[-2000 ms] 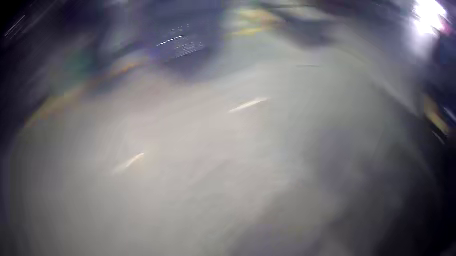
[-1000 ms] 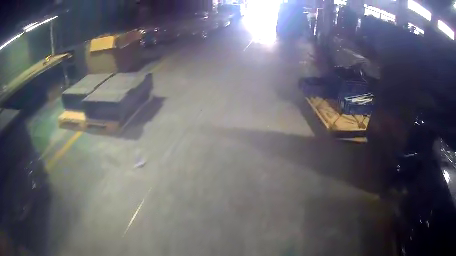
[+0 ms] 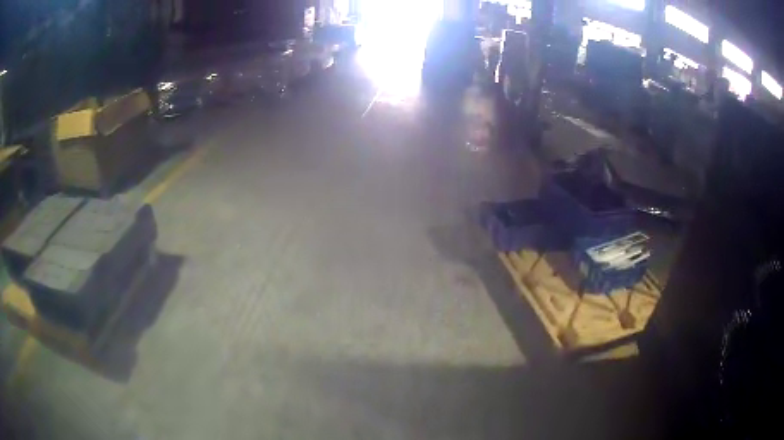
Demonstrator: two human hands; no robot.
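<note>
Neither of my hands is in view. Nearest on the right, a wooden pallet (image 3: 563, 322) on the floor bears blue crates. The front blue crate (image 3: 612, 277) holds pale, flat pieces. A darker blue crate (image 3: 516, 225) stands at the pallet's left, and a larger dark one (image 3: 586, 202) stands behind. On the left, grey block-like stacks (image 3: 73, 245) sit on a pallet (image 3: 19, 302), cut off by the picture's left edge.
An open cardboard box (image 3: 94, 142) stands behind the left stacks. A yellow line (image 3: 176, 176) runs along the grey floor (image 3: 301, 258) beside it. Glaring doorway light (image 3: 400, 43) lies ahead. A dark mass (image 3: 731, 232), too dark to identify, fills the right side.
The view has moved forward along the floor. The left stacks and the right pallet with crates now appear nearer and lower, and the left stacks have shifted towards the left edge.
</note>
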